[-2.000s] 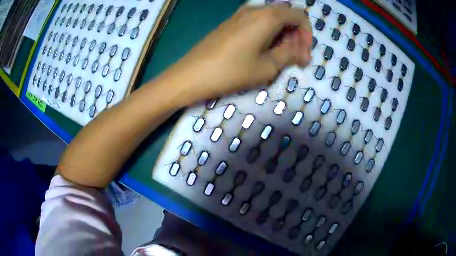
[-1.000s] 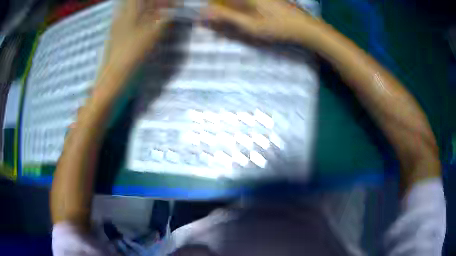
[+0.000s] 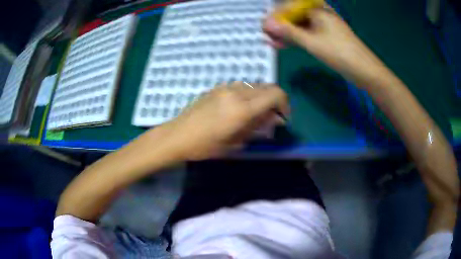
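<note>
A white loading board with rows of small dark pieces lies on the green mat in front of me, blurred. My left hand is over its near right corner, fingers curled; whether it holds a piece is hidden by blur. My right hand is at the board's far right edge, closed on a yellow-handled tool. The tool's tip cannot be made out.
A second loaded board lies to the left, with a green label at its near corner. Stacked boards and a paper slip are at the far left. Blue tape runs along the near table edge.
The view has swung; the boards sit farther away. My left hand has moved down to the board's near right corner. My right hand has moved to its right side, the yellow tool now plainly visible.
</note>
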